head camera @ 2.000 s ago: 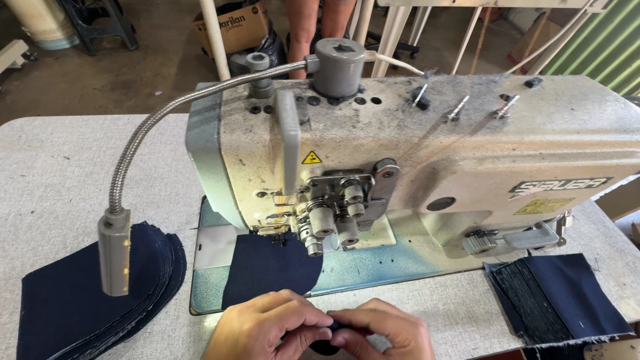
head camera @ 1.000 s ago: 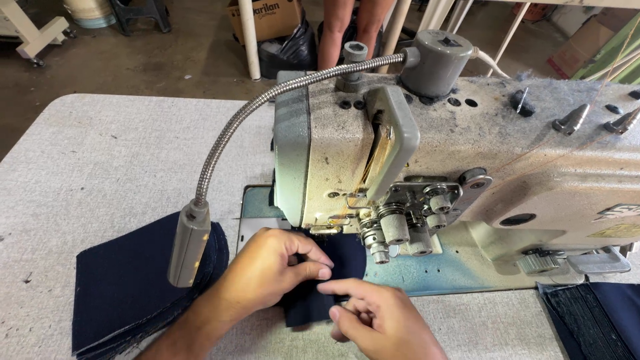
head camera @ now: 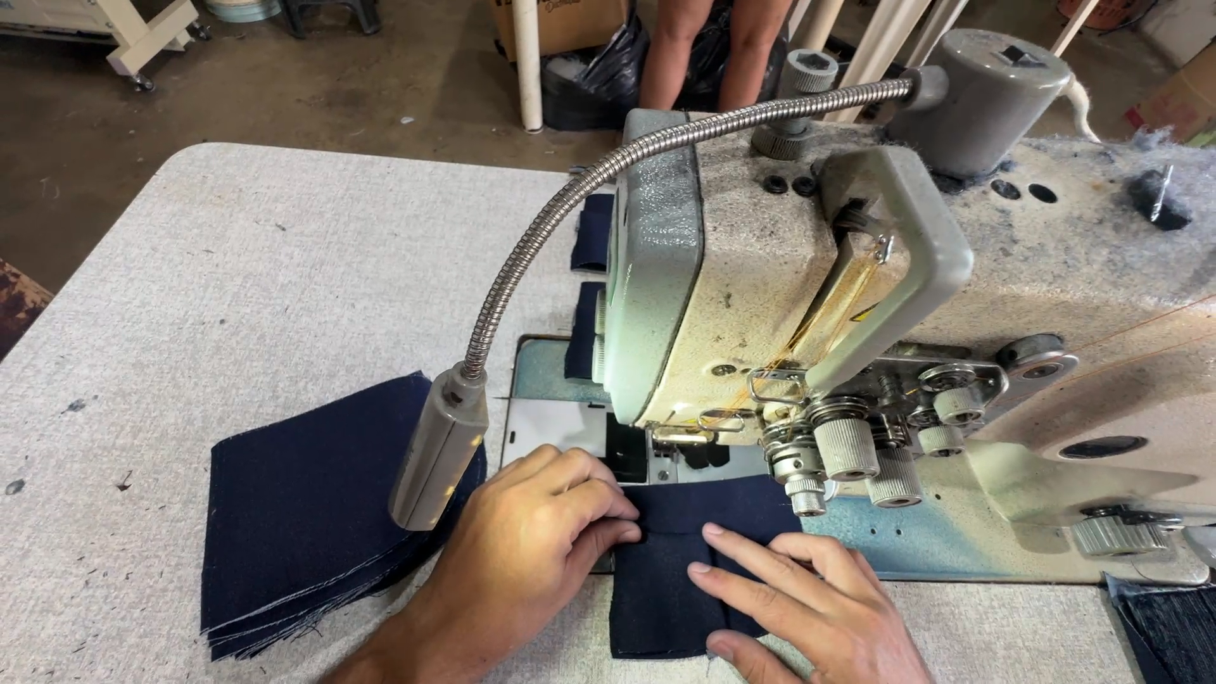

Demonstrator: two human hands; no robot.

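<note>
Dark navy fabric pieces (head camera: 665, 594) lie, one over another, at the front of the industrial sewing machine (head camera: 750, 256), just before its needle area. My left hand (head camera: 541, 541) pinches the upper left edge of the fabric between thumb and fingers. Spread fingers of my right hand (head camera: 807, 608) rest flat on the fabric's right part. Orange-yellow threads run down the machine head to the presser foot area, which the head partly hides. A stack of navy fabric panels (head camera: 313, 503) lies left of my left hand.
A lamp on a flexible metal neck (head camera: 442, 456) hangs over the stack's right edge. Small navy pieces (head camera: 591, 233) lie behind the machine head. Another fabric stack (head camera: 1168, 617) is at the right edge. Beyond the table (head camera: 285, 237), a person's legs (head camera: 670, 57) stand near black bags (head camera: 594, 85).
The view has shifted closer to the machine head. My hands, together at the table's front two seconds ago, are now apart on the fabric, my right hand's fingers spread over it.
</note>
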